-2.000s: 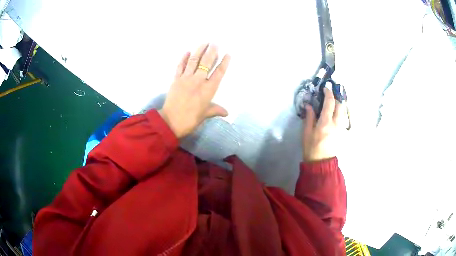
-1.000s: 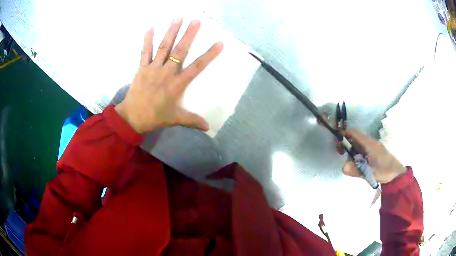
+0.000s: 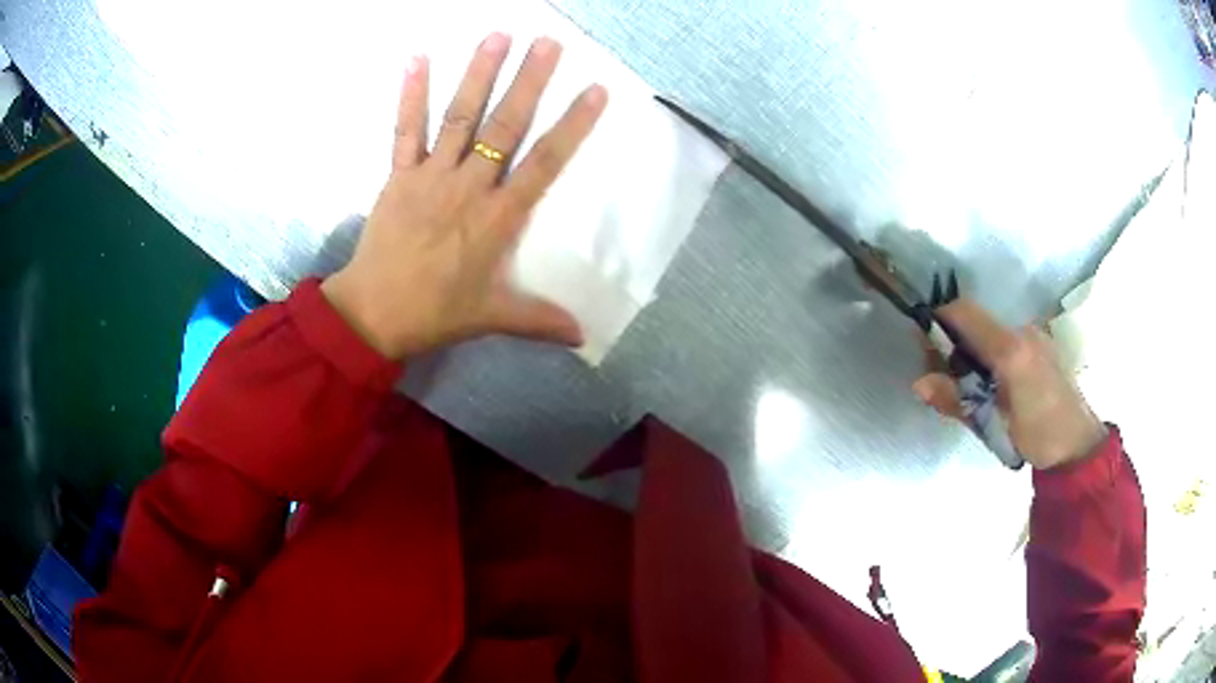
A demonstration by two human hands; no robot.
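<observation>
A white cloth panel [image 3: 620,220] lies on the pale blue-grey table cover [image 3: 747,314]. My left hand [image 3: 460,220] is flat on the panel with its fingers spread, holding nothing. My right hand [image 3: 1014,380] grips the wrapped handle of the dark tailor's shears [image 3: 814,211]. The long blades point up and left, with the tip at the panel's upper right edge. Whether the blades are parted around the cloth cannot be told. A small pair of dark points shows beside my right hand, perhaps thread snips.
White cloth [image 3: 1134,320] lies along the right side of the table. The green floor [image 3: 120,294] shows at the left, with a blue thing [image 3: 218,320] beside the table edge. A small red-tipped cord is near my front, low right.
The shears have come from the upper right, down into my right hand, and now reach the panel's edge. My left hand has shifted left and spread its fingers. More of the table cover shows.
</observation>
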